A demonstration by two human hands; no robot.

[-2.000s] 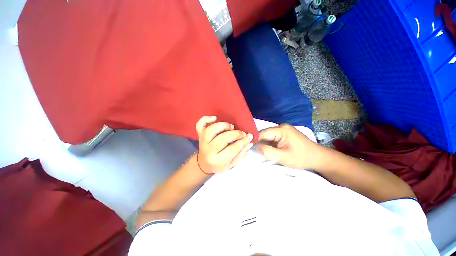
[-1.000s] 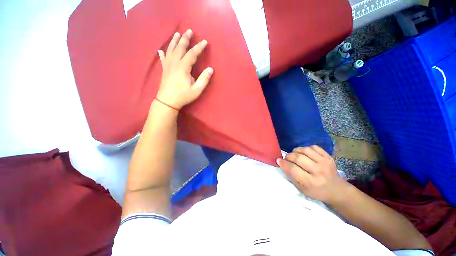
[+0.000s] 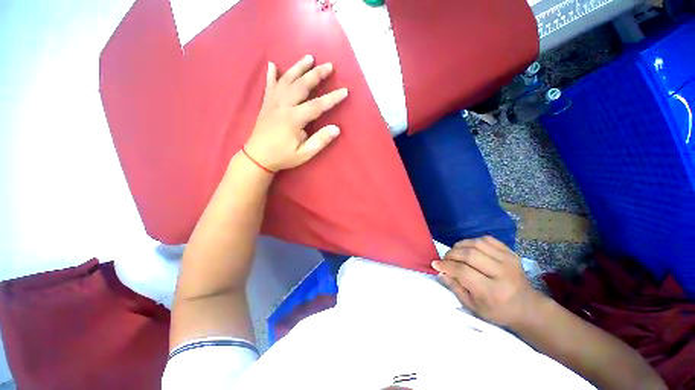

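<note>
A large red fabric panel [image 3: 206,129] lies on the white table and hangs over its front edge, tapering to a corner near my lap. My left hand [image 3: 293,118] rests palm down on it, fingers spread. My right hand [image 3: 488,278] pinches the panel's lower right corner between thumb and fingers, and its right edge runs straight up from there. A smaller red piece [image 3: 465,61] lies to the right, separated by a strip of white table. The needle area is cut off by the top edge.
A blue plastic crate [image 3: 625,167] stands right of my knees. Bottles [image 3: 537,107] stand on the speckled floor. A dark-red bundle [image 3: 91,331] hangs at lower left, and crumpled red fabric [image 3: 640,327] lies at lower right. A ruler strip [image 3: 583,17] runs along the table edge.
My left hand has moved from beside my right hand up onto the panel and spread flat. My right hand still pinches the corner. The view has shifted, showing more of the right piece.
</note>
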